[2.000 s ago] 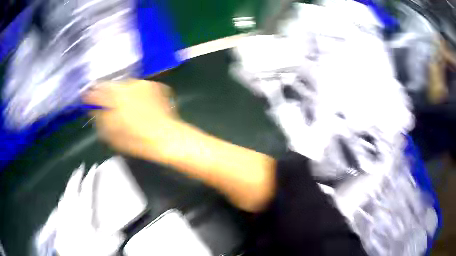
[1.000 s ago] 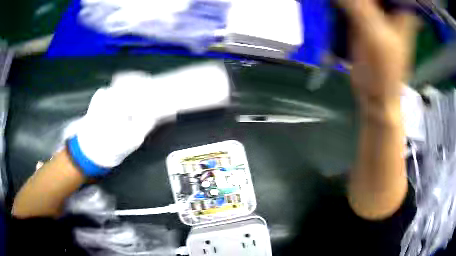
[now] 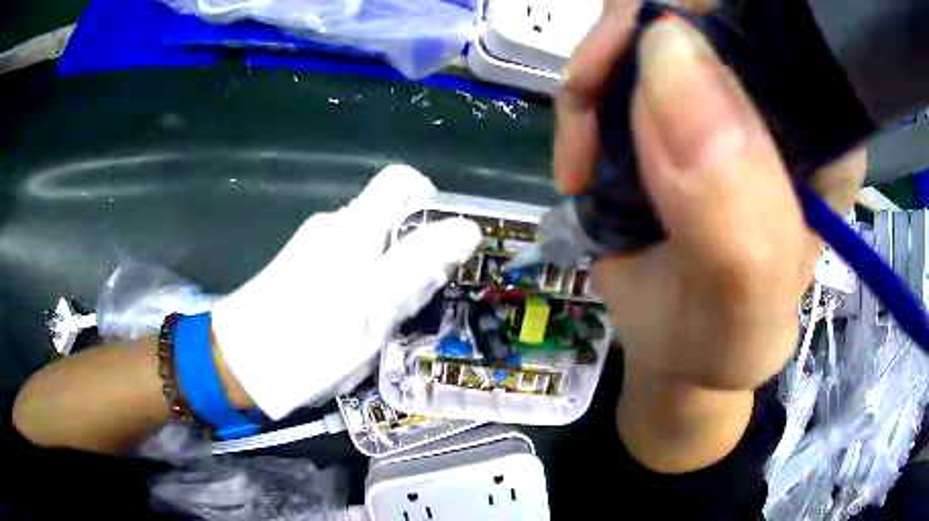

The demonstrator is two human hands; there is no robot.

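Note:
An open power strip housing (image 3: 530,331) shows its circuit board with a yellow block, wires and brass busbars. My left hand (image 3: 336,295), in a white glove with a blue cuff, grips its left side, thumb over the rim. My bare right hand (image 3: 703,204) is closed around a black hand tool (image 3: 626,173) with an orange-red spot. The tool's pale tapered nozzle (image 3: 550,239) points into the housing near the upper busbar; whether the tip touches is unclear. A second open housing (image 3: 392,422) lies partly hidden under the first.
An outlet-face-up power strip (image 3: 458,483) lies at the near edge. Another (image 3: 530,31) stands at the back on a blue sheet (image 3: 132,41). Bagged cords lie at left and near the front. Stacked units and plastic bags (image 3: 866,397) are at right. A blue cable (image 3: 866,270) runs past my right hand.
My left hand has moved right and nearer, now holding an open housing over the one on the bench. My right hand has come in from the upper right with the black tool.

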